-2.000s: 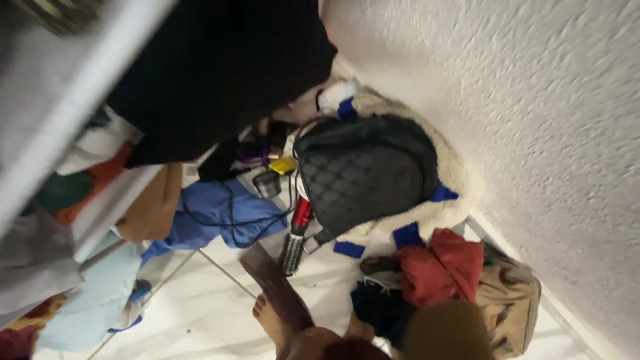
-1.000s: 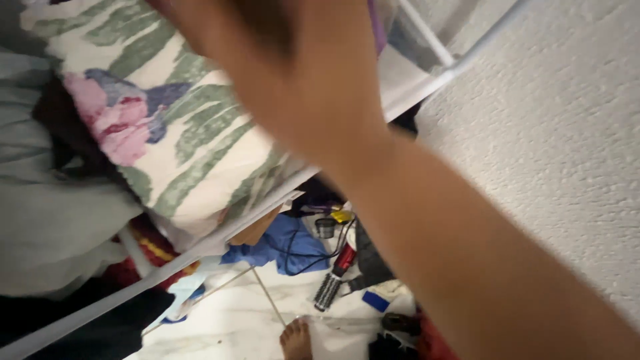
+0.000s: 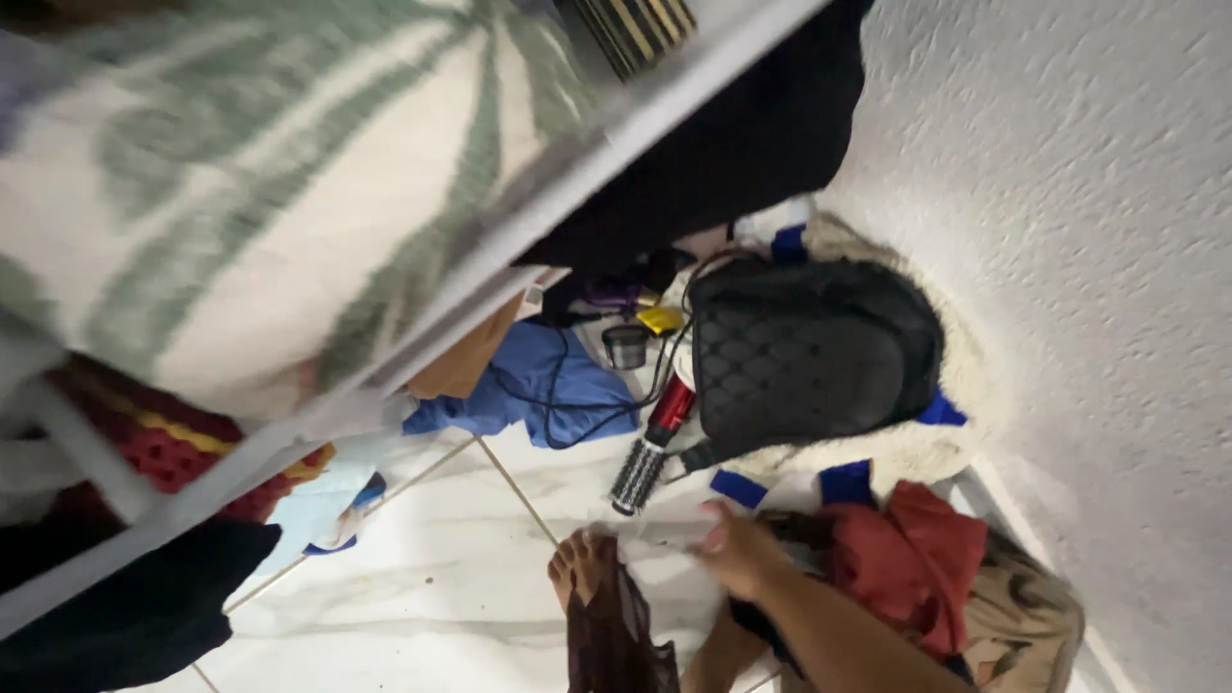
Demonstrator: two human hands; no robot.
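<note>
My right hand (image 3: 739, 556), somewhat blurred, reaches in from the lower right with thumb and finger apart and nothing visible in it. It is over the marble-look floor, left of a red cloth (image 3: 910, 568) and below the hot-air brush (image 3: 643, 472) with its red handle. A black quilted backpack (image 3: 804, 356) lies above the hand on a cream fleece with blue patches. Dark brown sheer fabric (image 3: 616, 630) hangs over a bare foot at the bottom. My left hand is out of view.
White metal rack bars (image 3: 539, 207) cross the left side, with leaf-patterned fabric (image 3: 289, 183) and black cloth (image 3: 731, 135). Blue cloth (image 3: 539, 385), a cable and a small dark jar (image 3: 626, 346) lie on the floor. A textured wall (image 3: 1078, 241) stands at right.
My right hand has come down from in front of the patterned fabric to low over the floor. The backpack, largely hidden behind my arm a second ago, shows again.
</note>
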